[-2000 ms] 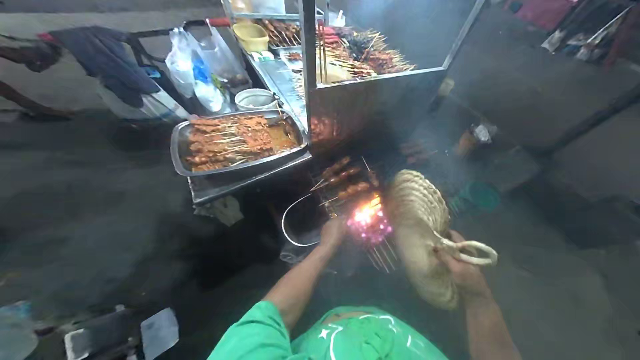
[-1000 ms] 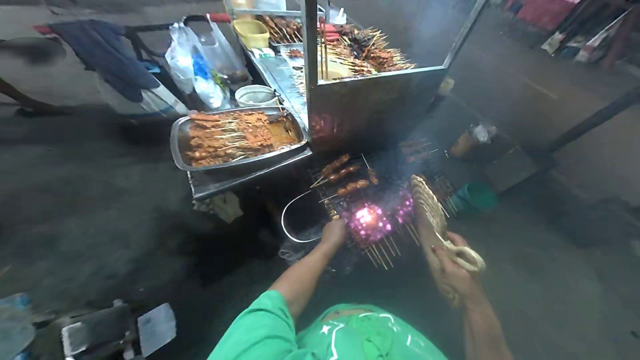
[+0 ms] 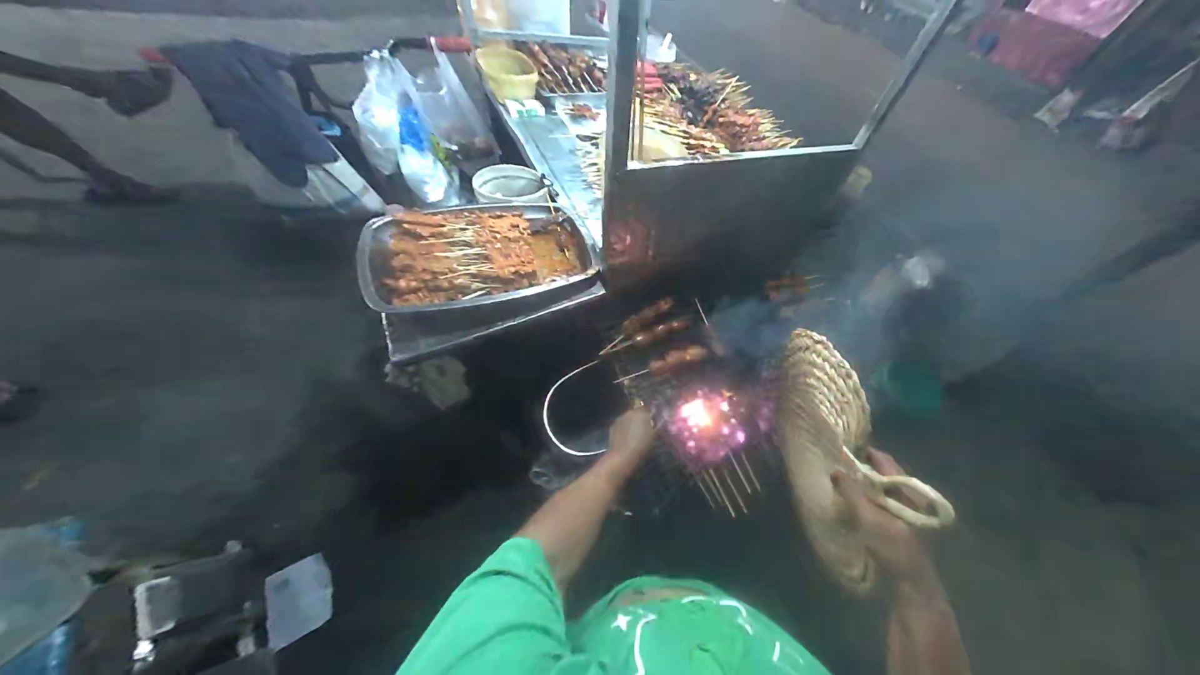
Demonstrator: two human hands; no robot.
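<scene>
My right hand (image 3: pixel 881 525) grips the handle of a woven straw fan (image 3: pixel 820 431), whose broad face stands just right of the grill. Beside the grill's left edge is my left hand (image 3: pixel 632 433); its fingers are blurred, and what they may hold cannot be made out. Between the hands, charcoal (image 3: pixel 708 427) glows pink and white. Bare stick ends (image 3: pixel 727 487) point toward me below the coals. Several meat skewers (image 3: pixel 661 333) lie at the grill's far left, with a few more behind in the smoke. A curved wire loop (image 3: pixel 548 412) is left of my left hand.
A metal tray (image 3: pixel 366 272) of marinated skewers rests on the cart's corner. Behind it are a white bucket (image 3: pixel 509 185), plastic bags (image 3: pixel 403 122) and a yellow tub (image 3: pixel 507 73). Heaped skewers (image 3: pixel 722 112) lie behind the cart's framed panel (image 3: pixel 731 216). Someone's bare legs (image 3: pixel 56 141) show at far left.
The fan in my right hand has swung from nearly edge-on to showing its broad face again. My left hand stays beside the grill. Smoke has thickened at the right.
</scene>
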